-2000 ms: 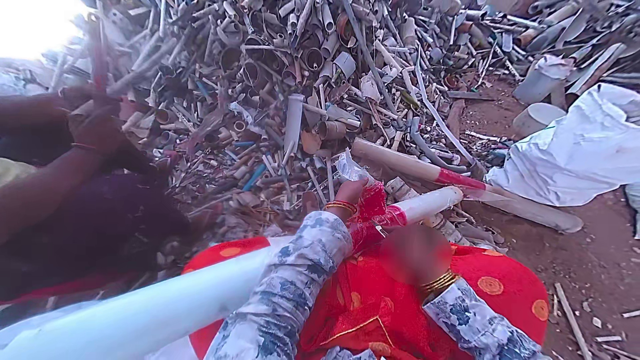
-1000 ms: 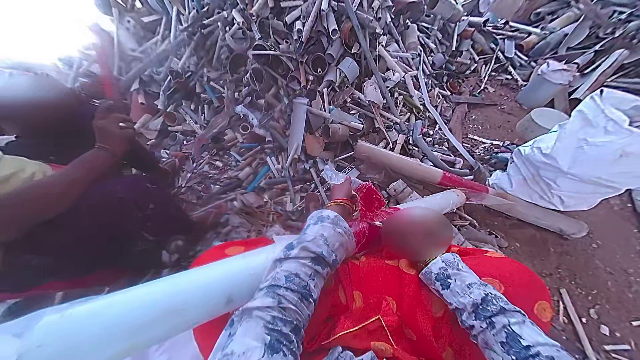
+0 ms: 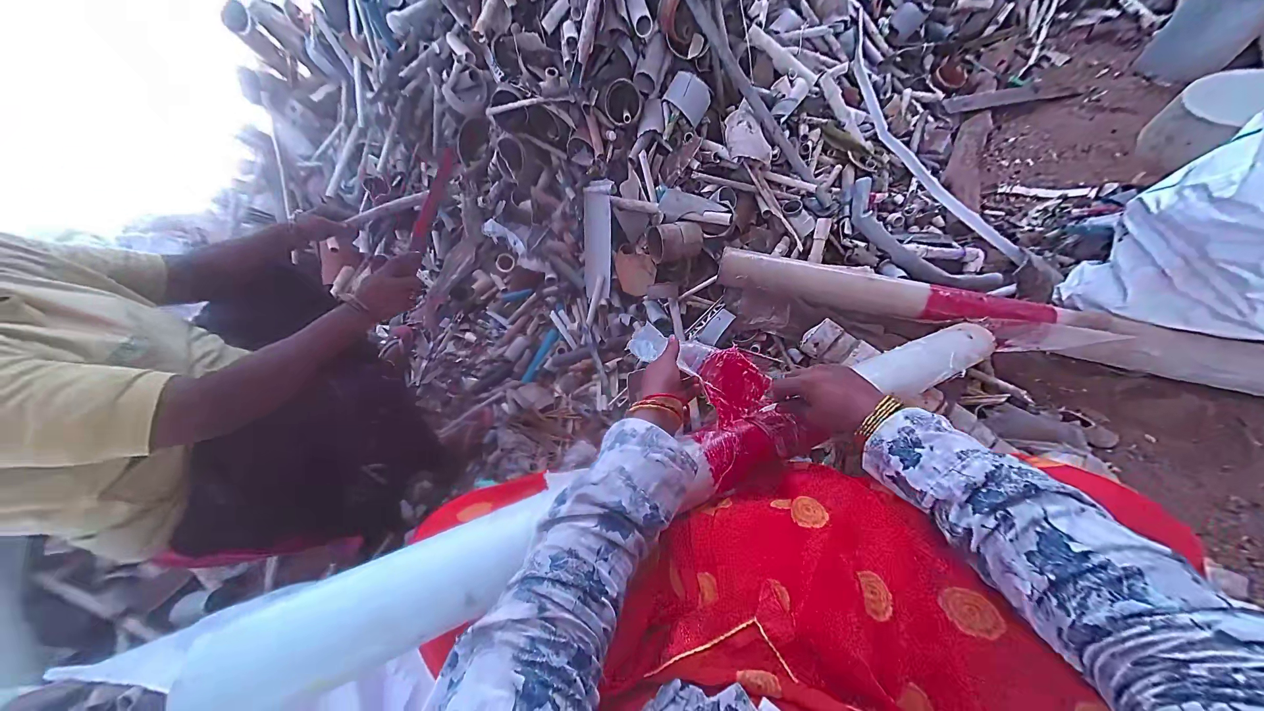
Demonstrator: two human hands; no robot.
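A long white plastic tube point(image 3: 375, 583) lies slantwise across my lap, over red patterned cloth point(image 3: 790, 592). Red woven wrapping point(image 3: 741, 449) surrounds its middle, with a loose red flap point(image 3: 733, 383) standing up. My left hand point(image 3: 664, 380) grips clear plastic film point(image 3: 660, 346) beside the flap, thumb raised. My right hand point(image 3: 828, 397) is against the red wrapping at the tube's upper side; its fingertips are partly hidden, so its hold cannot be told.
Scrap pipes point(image 3: 632, 109) are heaped ahead. A second long tube with a red band point(image 3: 987, 304) lies beyond my right hand. A white sack point(image 3: 1185, 237) and pale container point(image 3: 1195, 118) are at right. A co-worker's hands point(image 3: 380, 286) hold a red-handled tool point(image 3: 433, 202) at left.
My right hand has moved forward and left to the red wrapping. The co-worker's arms have shifted. The view has moved somewhat.
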